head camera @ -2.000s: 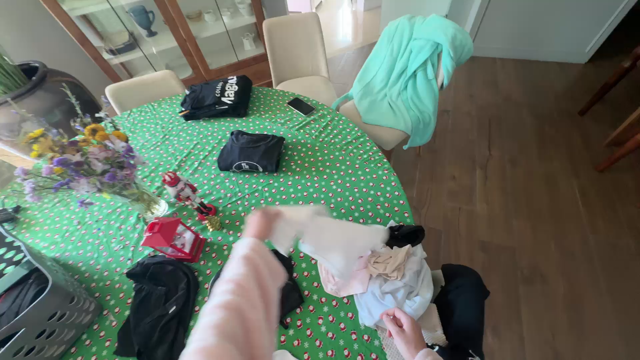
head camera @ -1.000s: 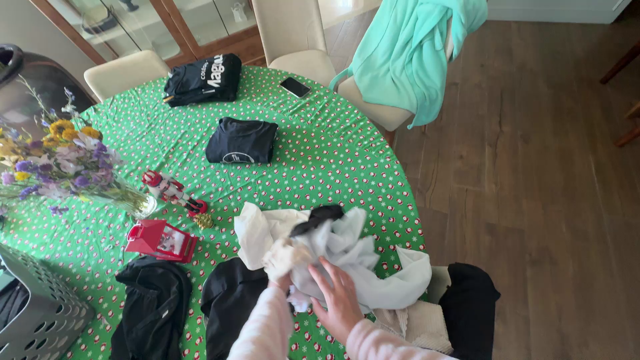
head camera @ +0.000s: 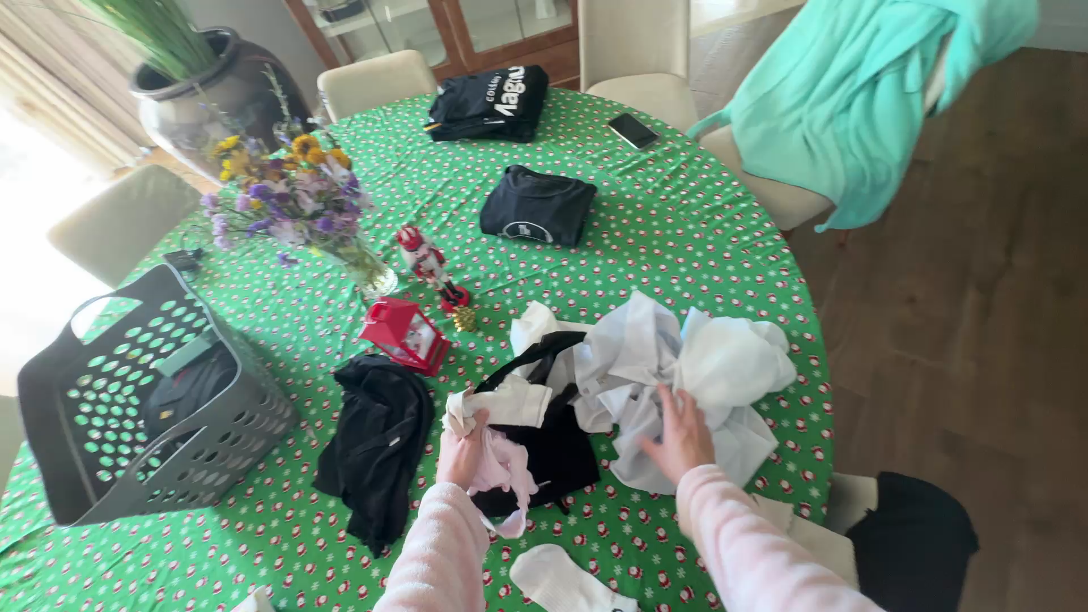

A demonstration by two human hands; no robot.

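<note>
My left hand (head camera: 463,450) is closed on a small pink garment (head camera: 503,467) and a cream cloth piece (head camera: 510,402), above a black garment (head camera: 557,450) on the table. My right hand (head camera: 680,435) rests with fingers spread on a heap of sheer white fabric (head camera: 637,365); whether it grips any of it I cannot tell. A black strap crosses white cloth between the hands. One white sock (head camera: 561,580) lies near the front edge, and a crumpled black garment (head camera: 380,450) lies left of my left hand.
A grey laundry basket (head camera: 255,408) holding dark clothes, a red lantern (head camera: 406,336), a nutcracker figure (head camera: 432,268) and a flower vase (head camera: 370,268) stand left. Folded black shirts (head camera: 537,204) and a phone (head camera: 633,131) lie farther back. A turquoise blanket (head camera: 833,102) drapes a chair.
My hands were together on the white heap one second ago; now they are apart, the left holding the pink garment to the left. The white fabric is spread farther right. The view has shifted left.
</note>
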